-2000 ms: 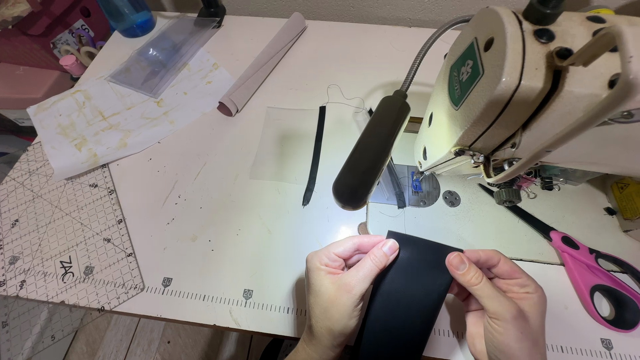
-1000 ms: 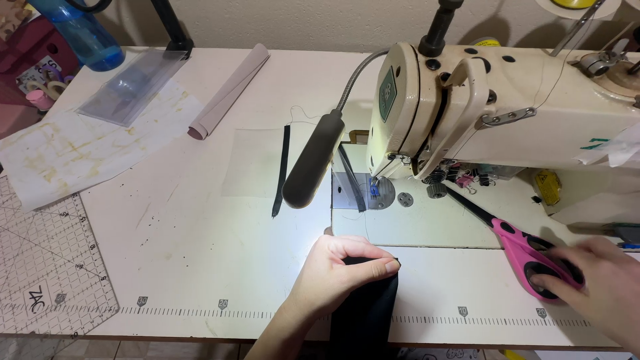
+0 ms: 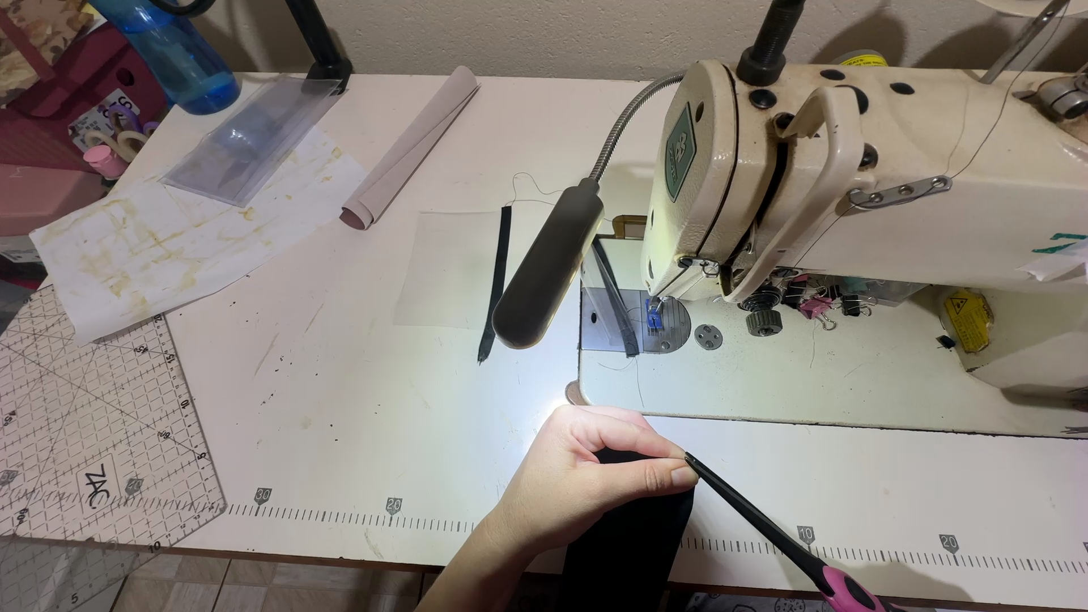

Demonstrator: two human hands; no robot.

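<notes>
My left hand (image 3: 595, 476) pinches the top edge of a piece of black fabric (image 3: 629, 544) between thumb and forefinger; the fabric hangs over the table's front edge. A pair of fabric scissors (image 3: 765, 523) with pink and black handles reaches in from the lower right, its blade tips touching the fabric's corner beside my left fingertips. My right hand is outside the frame. Behind the hand stands a sewing machine (image 3: 765, 195). Left of its needle area are a clear plastic piece with a black strip (image 3: 618, 297) and a clear sheet (image 3: 446, 272) edged with another black strip (image 3: 496, 285).
A gooseneck lamp (image 3: 548, 263) hangs left of the machine head. A rolled mauve sheet (image 3: 412, 149), stained paper (image 3: 204, 229), a clear plastic pouch (image 3: 255, 140) and a blue bottle (image 3: 183, 55) lie or stand at the back left. A quilting ruler (image 3: 102, 433) overhangs the left front edge.
My right hand let go of the fabric, took hold of the scissors on the right, and has since left the frame. The scissors' tips are now at the fabric's corner. My left hand still holds the fabric.
</notes>
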